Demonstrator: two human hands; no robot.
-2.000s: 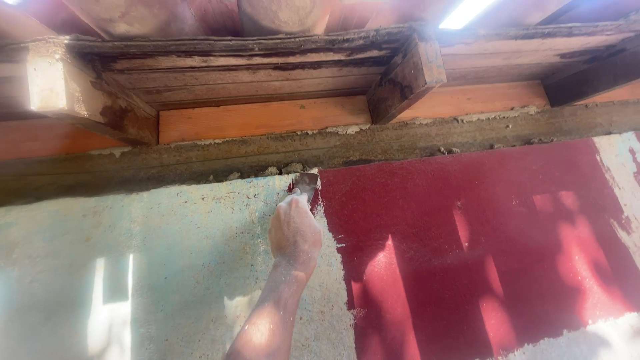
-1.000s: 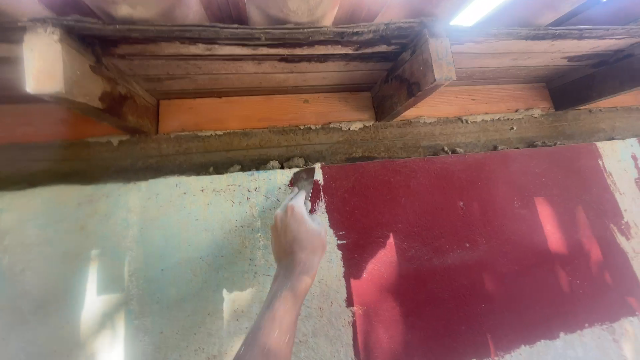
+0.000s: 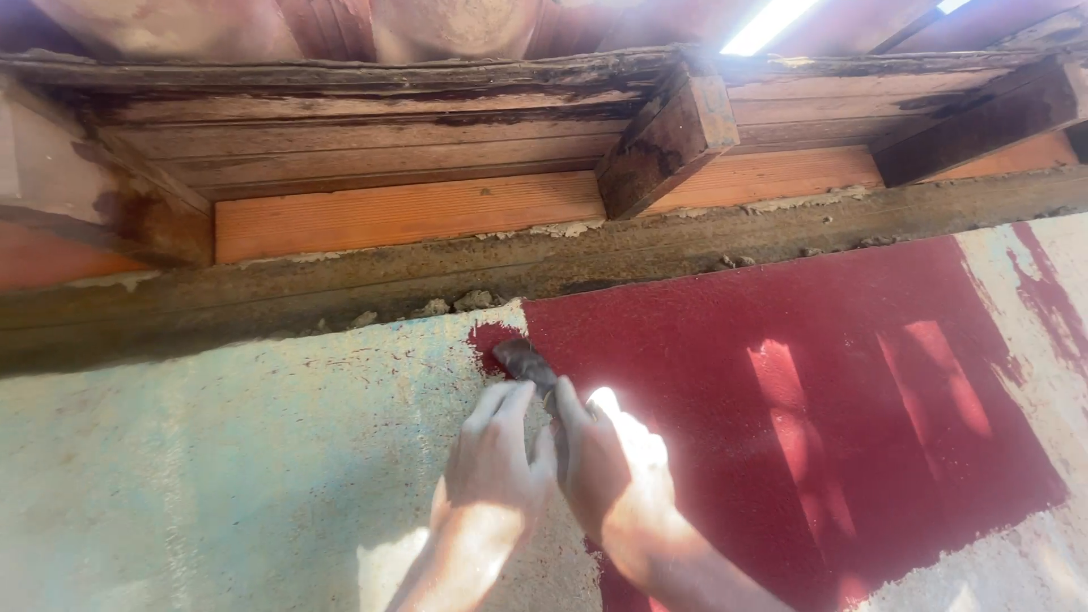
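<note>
A scraper with a dark, worn metal blade (image 3: 524,361) lies against the wall at the left edge of the dark red paint (image 3: 663,365). My right hand (image 3: 616,467) is closed around its handle, which the fingers mostly hide. Close beside it, my left hand (image 3: 501,450) has its fingertips at the base of the blade; whether it grips the tool too is unclear. A small red patch (image 3: 486,347) shows around the blade tip. Left of both hands the wall has pale green, flaking paint (image 3: 255,459).
Just above the paint runs a rough wooden beam (image 3: 408,276) with crumbly mortar lumps (image 3: 474,300) along its lower edge. Rafter ends (image 3: 671,140) jut out over it, with orange boards (image 3: 408,212) between them. Curved roof tiles (image 3: 459,25) are overhead.
A second hand has come into view, so both hands are now at the scraper, where one hand held it before. The blade now leans to the upper left.
</note>
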